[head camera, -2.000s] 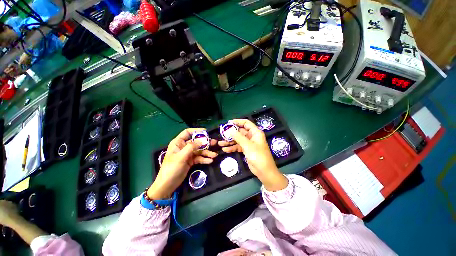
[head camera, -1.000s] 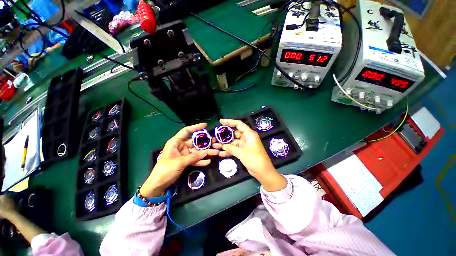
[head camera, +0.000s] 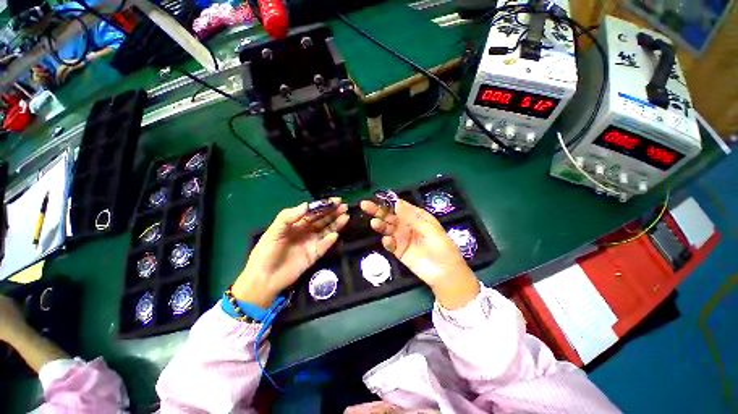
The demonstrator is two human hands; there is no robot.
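Note:
My left hand (head camera: 293,249), with a blue wrist strap, holds a round watch head (head camera: 320,207) edge-on at its fingertips. My right hand (head camera: 419,241) holds another round watch head (head camera: 387,199), tilted, at its fingertips. Both palms are turned up and the fingers are partly curled. The hands are apart, above the back part of a black compartment tray (head camera: 350,296). White-faced discs (head camera: 375,268) and silver-rimmed watch heads (head camera: 439,202) lie in its pockets. The hands hide some pockets.
A black bolted fixture (head camera: 311,121) stands behind the tray. Two white power supplies (head camera: 522,77) with red digits are at right rear. A filled tray (head camera: 167,242), a mostly empty tray (head camera: 105,170) and paper with a pen are left. A red bin (head camera: 639,275) is right. Another person's arm (head camera: 32,335) shows lower left.
My hands have moved apart. The watch heads, held face up side by side a second ago, are now tilted nearly edge-on. The whole view has shifted slightly.

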